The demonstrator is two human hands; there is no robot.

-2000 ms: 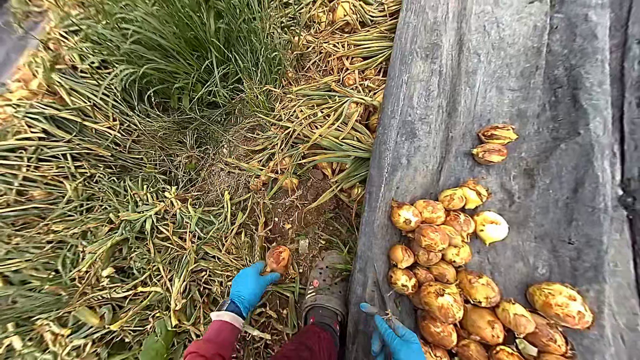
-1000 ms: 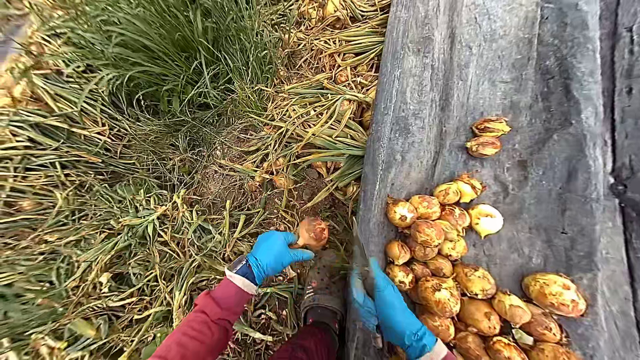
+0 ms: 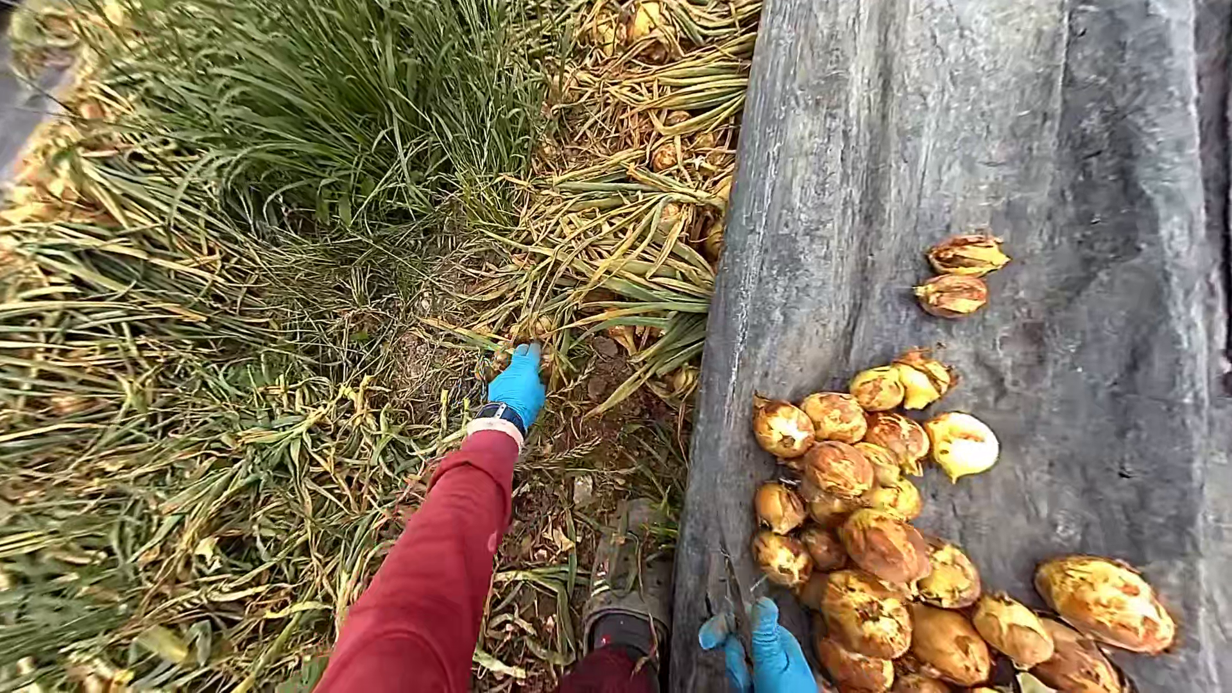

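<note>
My left hand (image 3: 518,388), in a blue glove, reaches out to the ground at the centre and touches an onion (image 3: 539,329) among dry tops; its fingertips are partly hidden. At the lower edge, my right hand (image 3: 756,650), also gloved in blue, holds a thin-bladed cutting tool (image 3: 736,582), probably shears, over the black ground cloth (image 3: 799,241). Just right of that hand lies a pile of trimmed onions (image 3: 881,547). A pale peeled onion (image 3: 962,445) rests at the pile's upper right, and two onions (image 3: 953,295) lie apart above it.
Onion plants with yellowing tops (image 3: 664,250) lie along the cloth's left edge. Tall green grass (image 3: 385,106) grows at the upper left. Cut leaves (image 3: 241,539) cover the ground at the lower left. My shoe (image 3: 630,568) stands beside the cloth.
My left hand held an onion near the cloth in both earlier frames; that onion is gone from it, and the hand has moved up and away to the ground. My right hand is lower in view.
</note>
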